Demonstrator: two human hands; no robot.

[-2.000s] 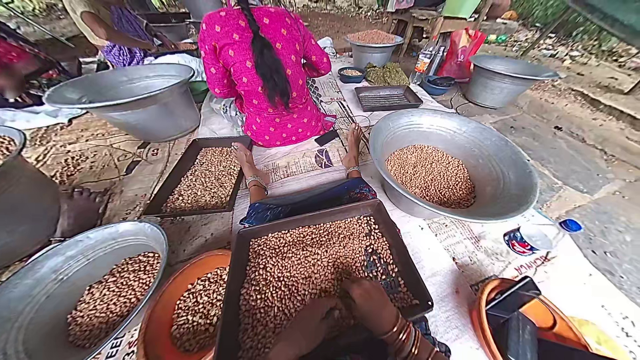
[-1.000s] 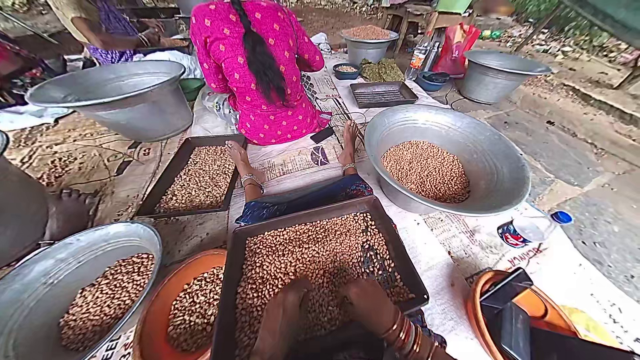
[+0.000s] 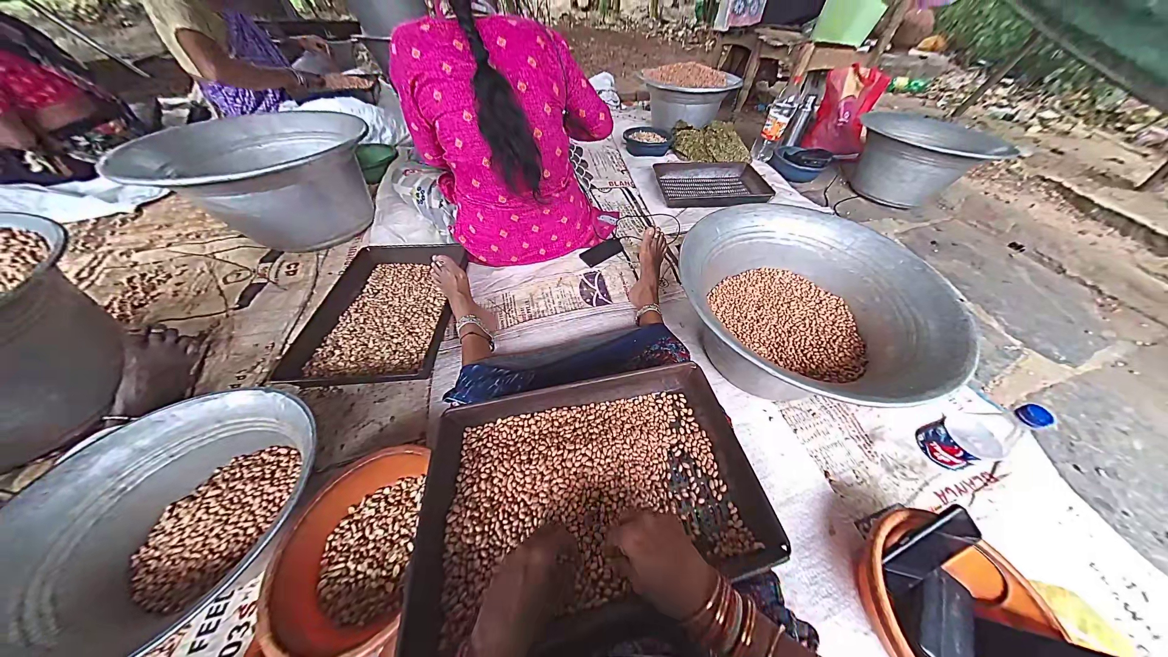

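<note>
A dark rectangular tray (image 3: 748,456) full of light brown nuts or beans (image 3: 547,456) lies across my lap. My left hand (image 3: 534,579) reaches down into them near the tray's close edge, its fingers blurred and partly sunk from sight. Just to its right, my right hand (image 3: 662,557), with bangles at the wrist, has its fingertips among the same nuts or beans. Whether either hand grips any cannot be told. Part of the tray's slotted or ridged bottom shows at the right. An orange bowl (image 3: 283,566) of darker-looking ones stands against the tray's left side.
A metal basin (image 3: 931,365) with a heap stands right, another (image 3: 46,511) left. Beyond my feet are a second filled tray (image 3: 356,374) and a seated person in pink (image 3: 520,137). An orange tub (image 3: 881,566) with black objects and a plastic bottle (image 3: 995,433) lie right.
My hands have shifted slightly within the tray and now lie a little apart, fingers still among the nuts or beans. The seated person in pink has raised the upper body somewhat.
</note>
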